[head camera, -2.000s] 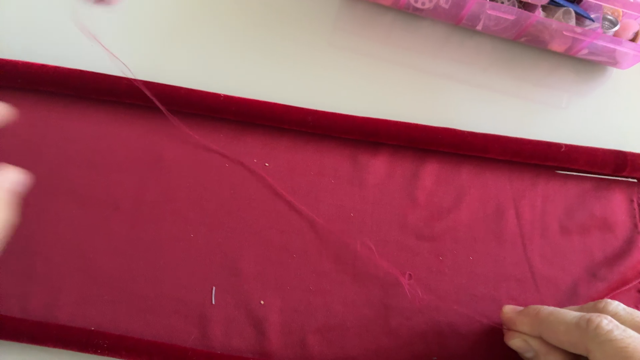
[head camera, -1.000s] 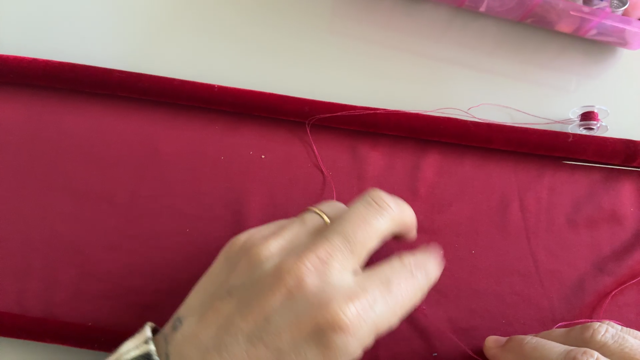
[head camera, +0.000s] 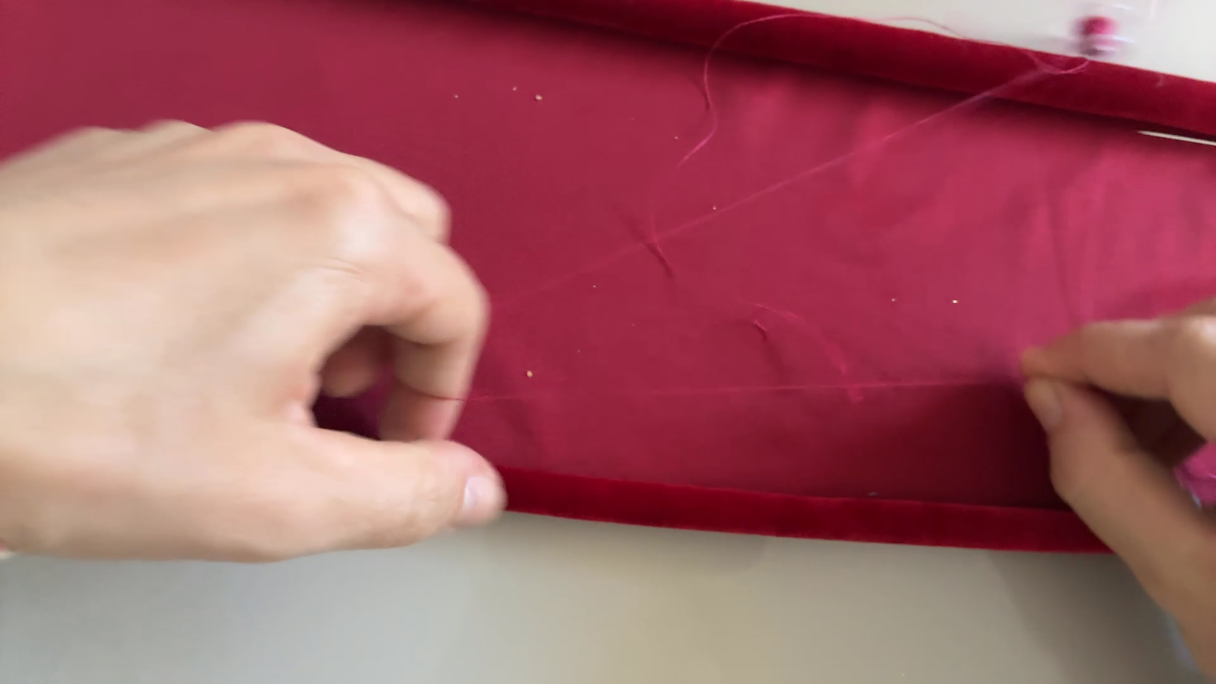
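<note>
Red fabric with folded velvet edges lies flat under both hands. My left hand hovers over its left part, fingers curled, thumb near the lower velvet edge. A thin red thread runs from the fingers of my left hand to my right hand, whose thumb and forefinger pinch it. Whether the left fingers grip the thread or it only passes among them cannot be told. More thread loops across the fabric up to a blurred clear bobbin of red thread beyond the upper velvet edge.
The pale table top shows below and above the fabric. A thin metallic needle or pin lies at the upper velvet edge on the far right. Small light specks dot the fabric.
My left hand has moved left from the middle of the fabric. My right hand, resting on the fabric before, now pinches the thread. The view has shifted toward the lower edge.
</note>
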